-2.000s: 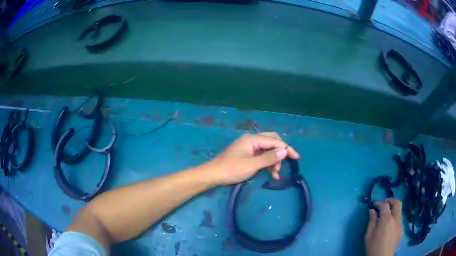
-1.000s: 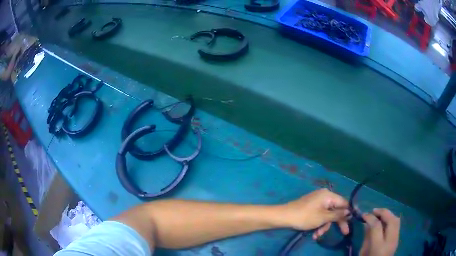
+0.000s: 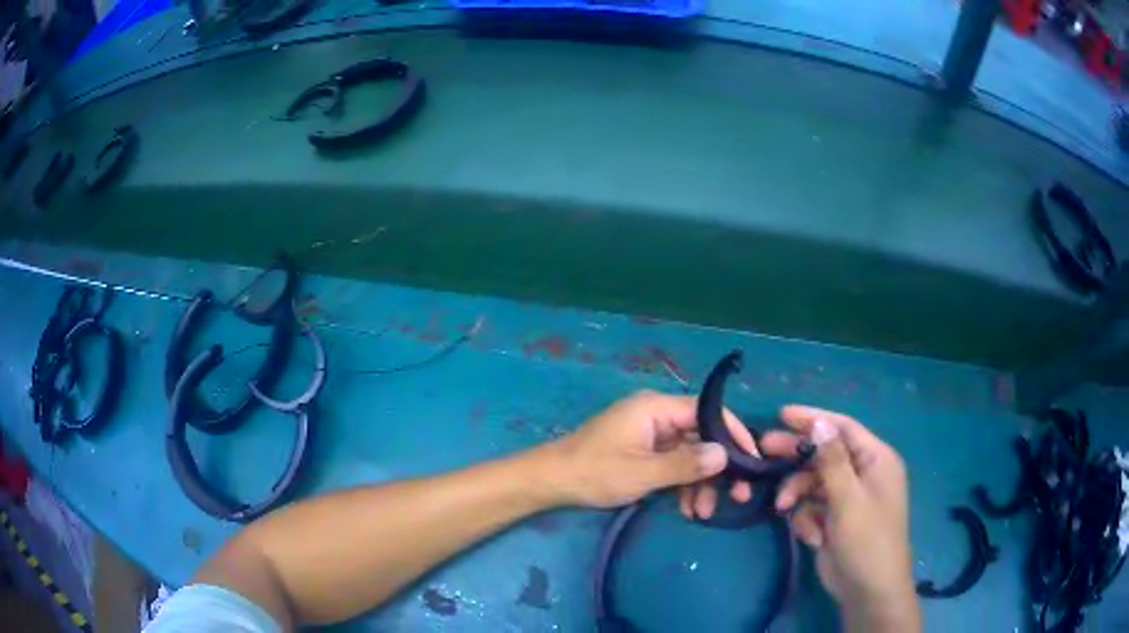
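Note:
My left hand (image 3: 669,455) and my right hand (image 3: 848,495) hold a black curved yoke (image 3: 714,414) between them, above the upper end of a black headband (image 3: 609,563) lying on the bench. One yoke tip points up; the other is at my right fingertips. My left fingers pinch the yoke near its middle. Another small dark part shows behind my fingers at the headband's top; its joint is hidden by my hands.
Two overlapping headband assemblies (image 3: 186,464) lie left on the blue-green bench (image 3: 409,563), with more stacked at far left (image 3: 93,377). A yoke pile (image 3: 1071,519) and a loose yoke (image 3: 978,553) are right. Headbands lie on the green belt (image 3: 619,161); a blue bin (image 3: 582,10) is beyond.
My right hand has moved from beside the yoke pile to my left hand, and a yoke is now held up between them. The camera view swung and came back.

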